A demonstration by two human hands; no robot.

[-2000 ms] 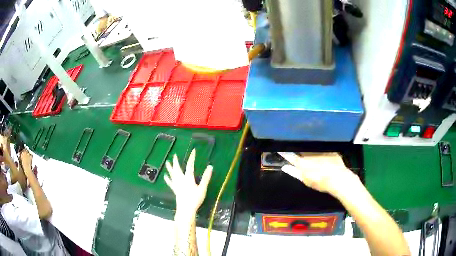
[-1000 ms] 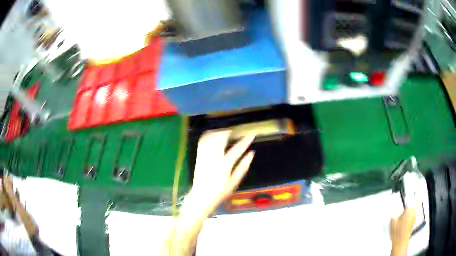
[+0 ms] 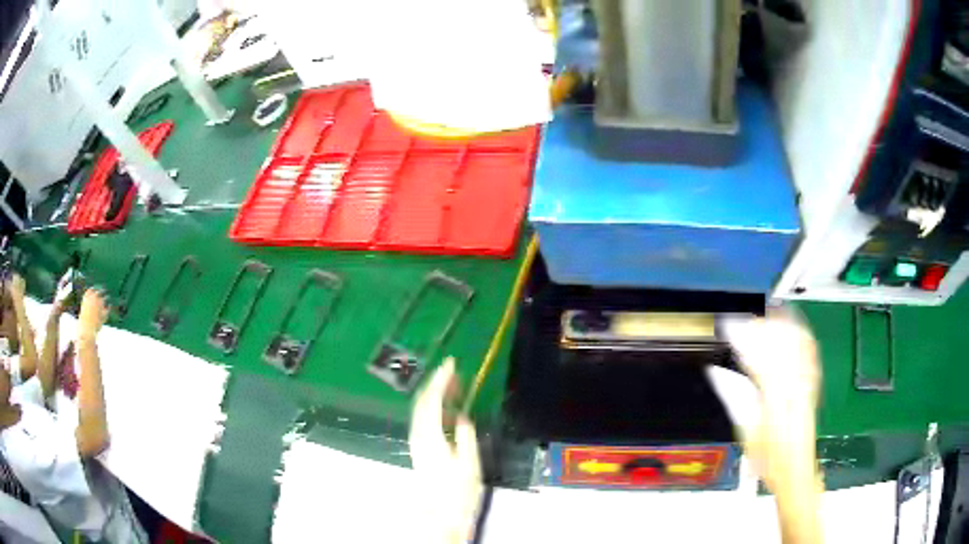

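A dark phone frame [image 3: 591, 322], camera block at its left end, lies along the gold bar-shaped fixture [image 3: 664, 327] in the black press bed [image 3: 627, 393], under the raised blue press head [image 3: 664, 250]. My right hand [image 3: 781, 388] is blurred at the fixture's right end, with a white patch at the fingers; its fingertips' contact is unclear. My left hand [image 3: 444, 446] is blurred, left of the press, fingers apart and empty. It is just in front of another phone frame [image 3: 423, 329] lying on the green bench.
More phone frames lie in a row leftward [image 3: 303, 319], one at right [image 3: 873, 347], another at lower right [image 3: 914, 499]. A red tray [image 3: 393, 191] lies behind. A yellow hose [image 3: 505, 324] and red button [image 3: 644, 472] are by the press. Workers' arms [image 3: 90, 383] show at left.
The view has turned back left. My left hand has left the fixture and moved left. My right hand has gone from the lower-right frame to the fixture's right end.
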